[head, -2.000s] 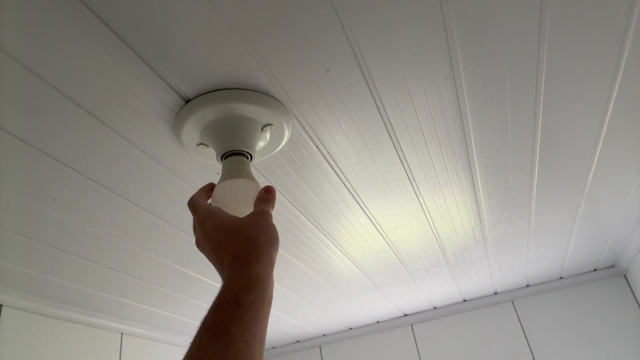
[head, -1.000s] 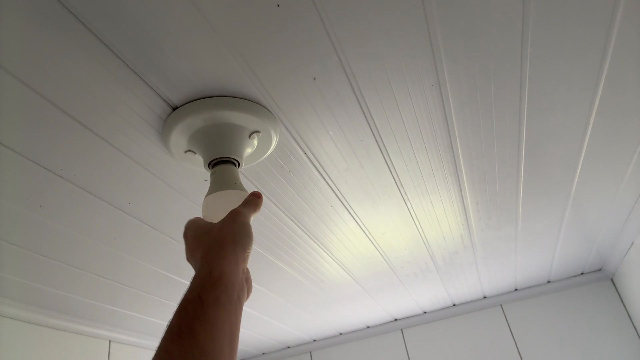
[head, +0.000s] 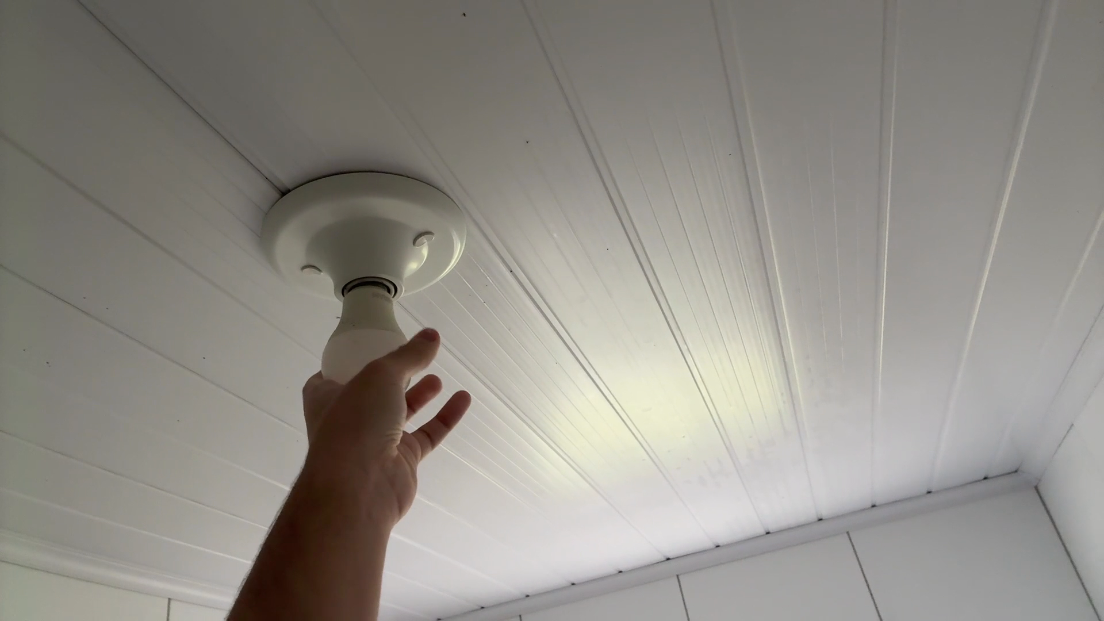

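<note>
A white light bulb hangs from a round white ceiling lamp holder, its neck at the socket opening, where a dark threaded ring shows. My left hand reaches up from below and holds the bulb's rounded lower part, with the thumb across its right side. Two fingers are spread out to the right, off the bulb. The hand hides the bottom of the bulb and part of the grip. My right hand is out of view.
White ceiling panels with long grooves surround the holder. Two screw heads show on its base. A pale yellowish glow lies on the panels to the right. White wall panels meet the ceiling trim below.
My left hand has turned at the bulb. Two seconds ago its digits were on both sides of the bulb; now two fingers stick out to the right.
</note>
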